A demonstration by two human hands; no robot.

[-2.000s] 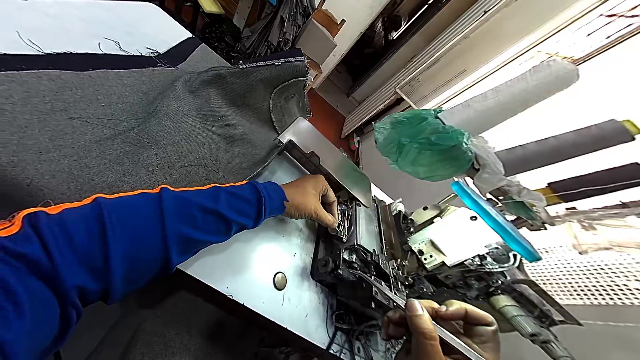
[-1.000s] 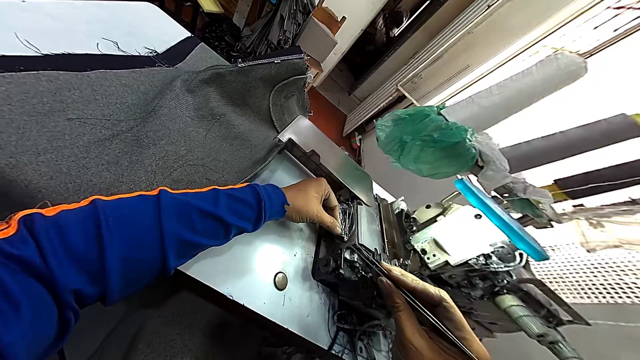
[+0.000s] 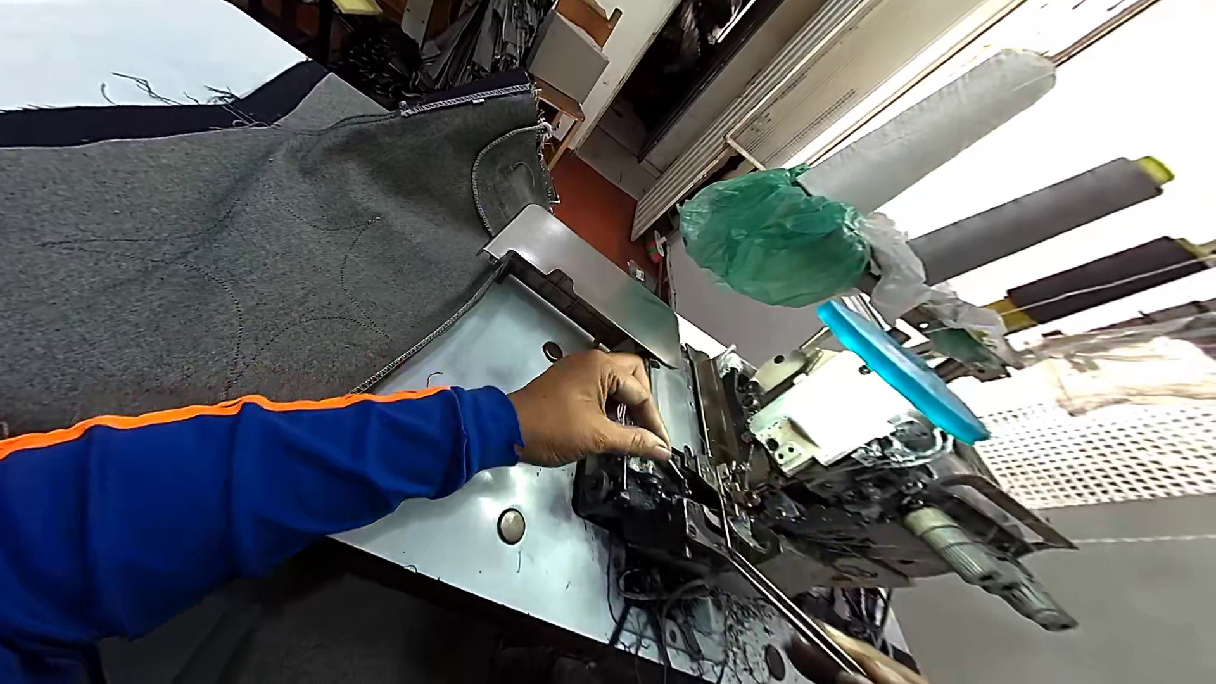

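Note:
My left hand, in a blue sleeve with an orange stripe, reaches into the opened mechanism of an industrial sewing machine, probably an overlock. Thumb and forefinger come close together there; whether they pinch a thread is too small to tell. Long metal tweezers slant up from my right hand, their tips among the metal parts just right of my left fingertips. Most of my right hand lies below the frame's bottom edge. The machine's pale head stands to the right, with a blue bar-shaped piece over it.
Grey fabric with overlocked edges covers the table at left and reaches the metal machine plate. A metal cover stands beyond my left hand. Green plastic hangs near fabric rolls. Lint and cables lie below the mechanism.
My right hand has moved down and to the right, mostly out of the frame, with the tweezers still in it. My left hand stays at the mechanism, its fingertips a little lower.

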